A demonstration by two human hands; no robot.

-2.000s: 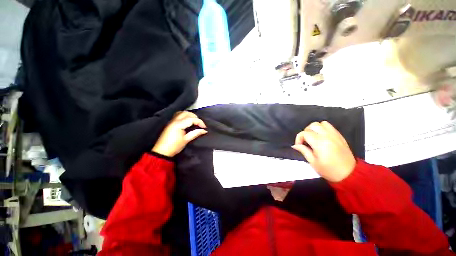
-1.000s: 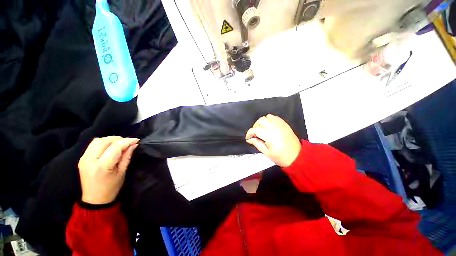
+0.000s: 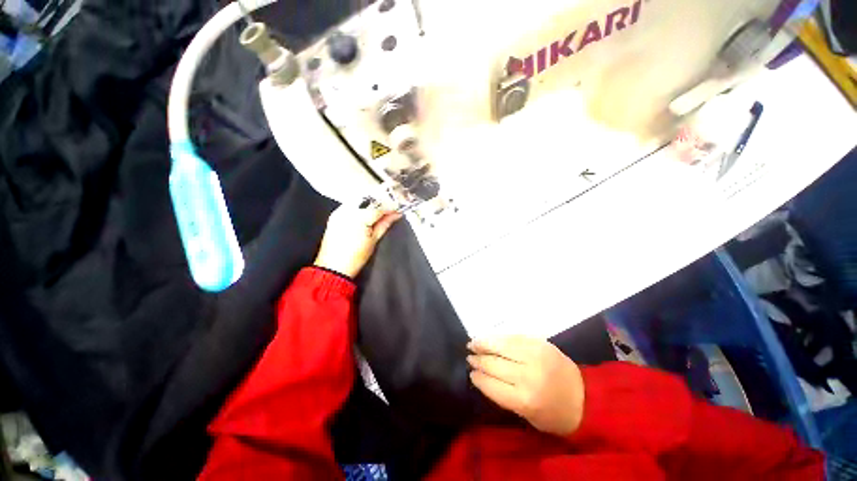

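Observation:
A black cloth panel point(image 3: 404, 310) of the garment runs from the presser foot point(image 3: 413, 184) down to the table's front edge. My left hand point(image 3: 355, 235) grips its upper end right beside the presser foot, fingertips close to the needle area. My right hand point(image 3: 526, 380) pinches the panel's right edge lower down, at the table's front edge. The cream-white sewing machine point(image 3: 583, 85) with purple lettering stands above. The large black garment body point(image 3: 103, 235) is heaped at the left. Whether the cloth lies under the foot cannot be told.
The light-blue lamp point(image 3: 207, 225) hangs on a white gooseneck over the heaped cloth. Dark-handled snips point(image 3: 740, 141) lie on the white table point(image 3: 564, 272) at the right, near a small reddish item point(image 3: 693, 146). A blue basket point(image 3: 766, 338) with dark and pale pieces stands below right.
The panel has turned from lying across the front edge to running up to the presser foot. My left hand has moved up to the foot; my right hand has moved down. The view has shifted.

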